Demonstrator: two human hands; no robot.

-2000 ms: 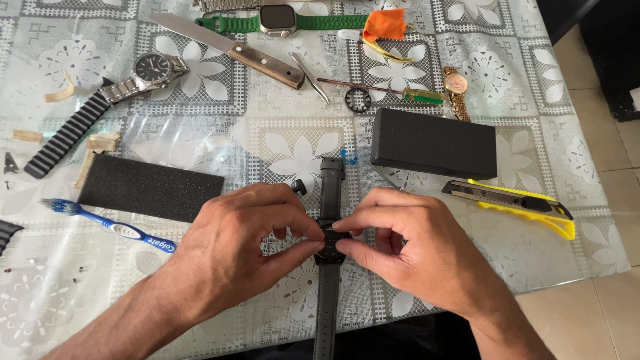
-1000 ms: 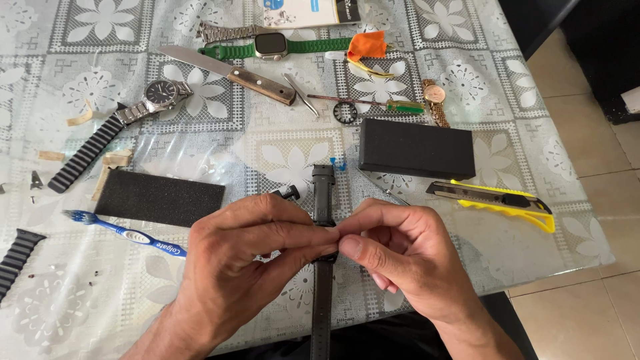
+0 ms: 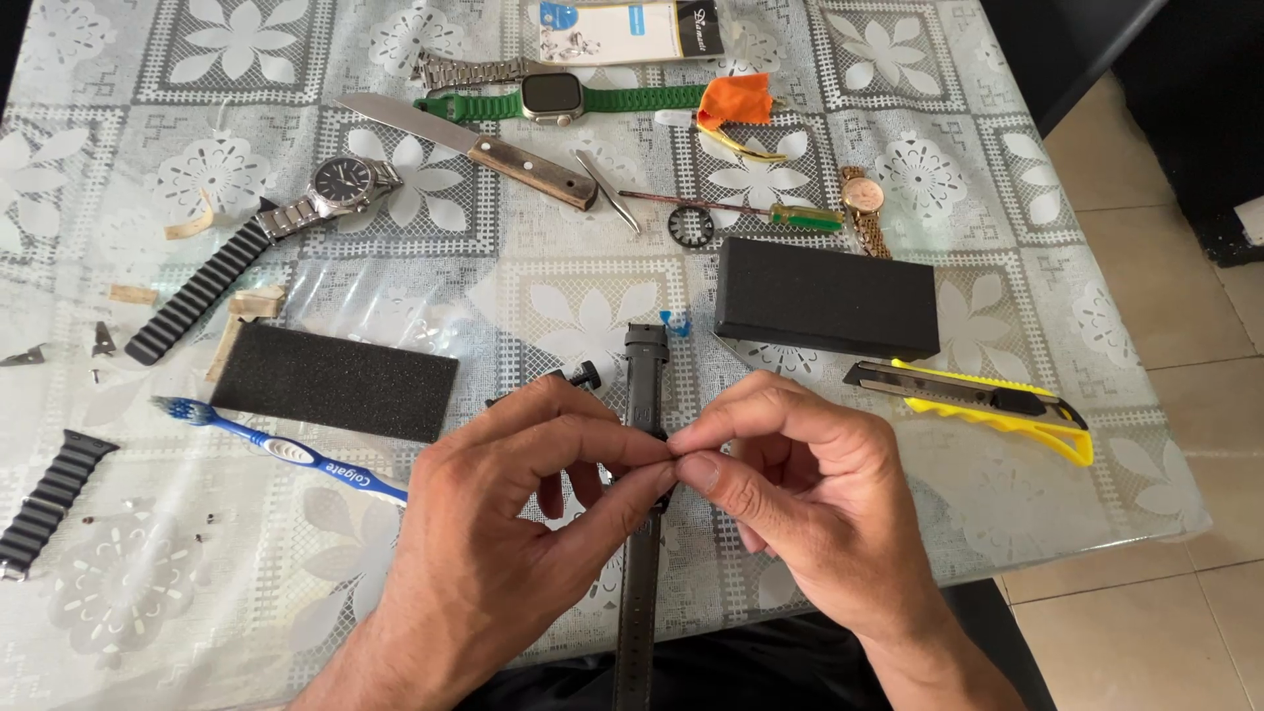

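Note:
A watch with a black leather strap [image 3: 642, 573] lies lengthwise in front of me, its lower end reaching over the table edge. My left hand [image 3: 543, 494] and my right hand [image 3: 800, 484] meet above the watch case, thumbs and index fingertips pinched together. Whatever is between the fingertips is too small or hidden to make out, and the hands cover most of the case. Behind my left fingers a small black tool with a knurled knob [image 3: 590, 374] shows in part. A scrap of blue plastic [image 3: 674, 323] is beside the strap's upper end.
Left: a black foam pad [image 3: 336, 380], a blue toothbrush [image 3: 306, 456], a steel watch [image 3: 343, 185] and tiny screws. Right: a black box [image 3: 828, 296] and a yellow utility knife [image 3: 987, 400]. Farther back: a wooden-handled knife [image 3: 533, 171], tweezers [image 3: 609, 193], a screwdriver [image 3: 805, 217] and a green-strapped smartwatch [image 3: 551, 97].
Two seconds ago my fingertips were apart at the watch's dial; now they touch each other above the case. The view has shifted somewhat.

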